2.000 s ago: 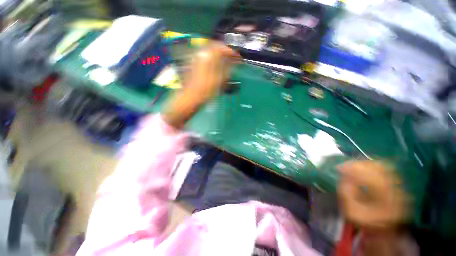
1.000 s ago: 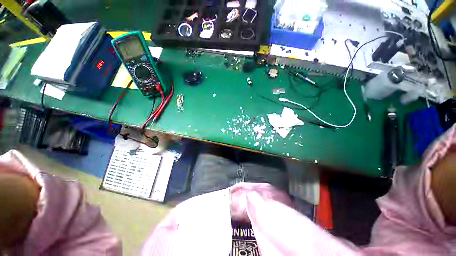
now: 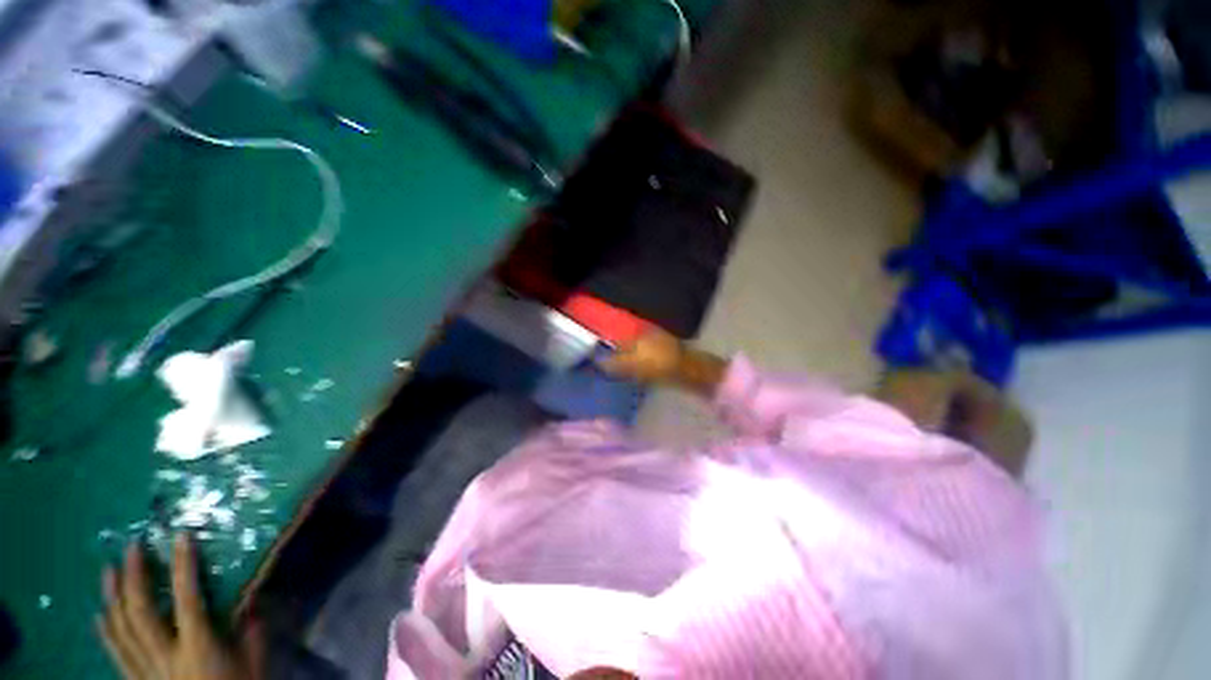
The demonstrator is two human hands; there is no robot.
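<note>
My left hand [image 3: 173, 631] is at the lower left, cut off by the bottom edge. Its fingers are spread on the green mat [image 3: 399, 253], and nothing shows in it. My right hand [image 3: 660, 361] is low at the front of a black and red tray or box [image 3: 651, 199] beside the bench. Its fingertips are by the red edge and a small whitish piece [image 3: 571, 338]; blur hides whether it grips anything. A crumpled white wipe [image 3: 210, 401] lies on the mat, with many tiny white scraps [image 3: 206, 502] just beyond my left fingertips.
A white cable [image 3: 329, 199] curves across the mat. Dark long tools [image 3: 458, 100] lie near the bench's far end, by a blue item [image 3: 505, 20]. A blue frame [image 3: 1062, 239] stands on the right beyond the floor, with a brown box [image 3: 963, 415] nearer me.
The view has swung right towards the tray beside the bench. My left hand has come onto the mat, and my right hand has reached down to the tray's red edge.
</note>
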